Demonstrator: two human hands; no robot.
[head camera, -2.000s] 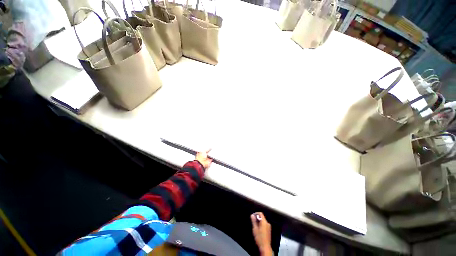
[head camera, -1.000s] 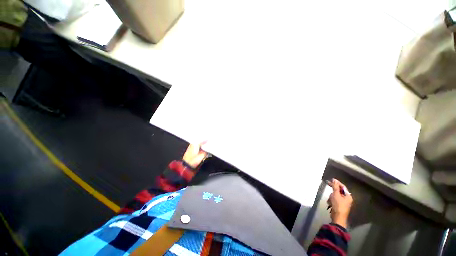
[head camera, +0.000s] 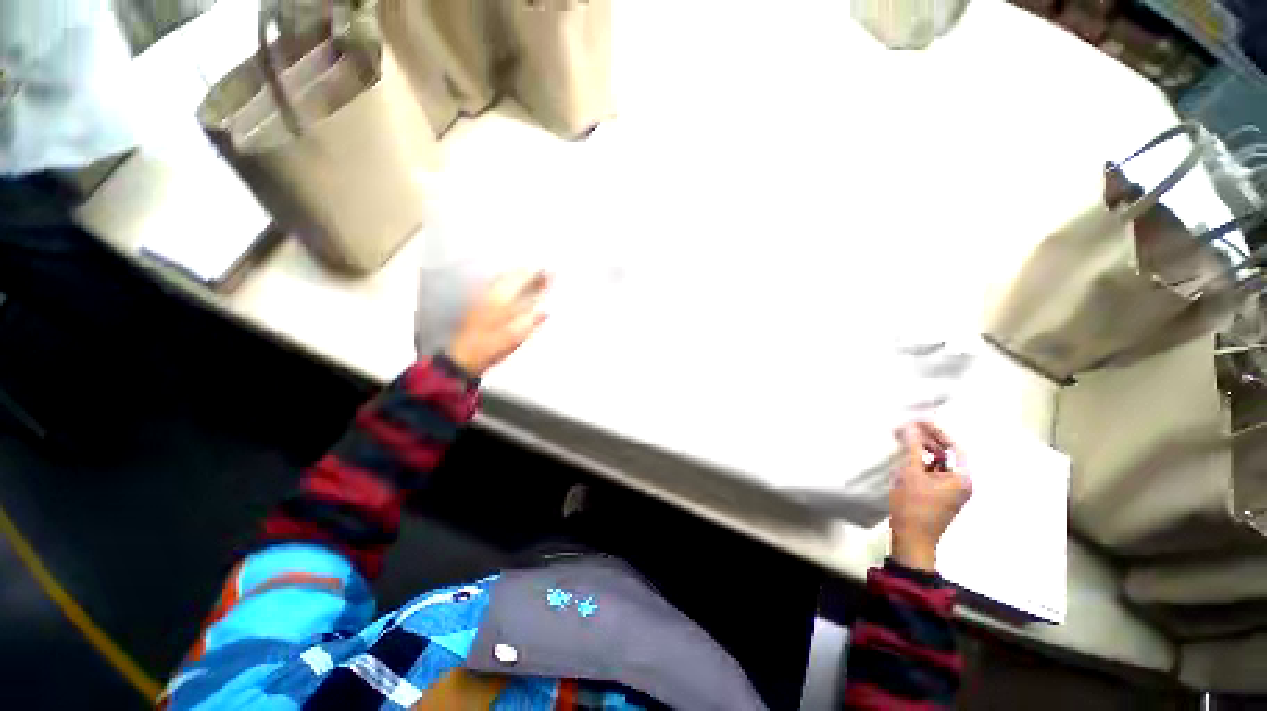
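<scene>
A large white sheet lies on the off-white table in front of me, creased and lifted a little at its right end. My left hand is blurred and lies over the sheet's left part, palm down with its fingers apart. My right hand is at the sheet's right edge with its fingers bent. A small dark and reddish thing shows between its fingers, too blurred to name. Whether the right fingertips also pinch the sheet cannot be told.
Taupe tote bags stand at the table's left, and more bags stand at the right. A small white stack lies at the right front, partly behind my right hand. Another white stack lies at the far left. The table's curved front edge runs below my forearms.
The sheet that hung over the front edge now lies further onto the table. My left hand has moved up and left over it; my right hand has come up to its right edge. The view has shifted.
</scene>
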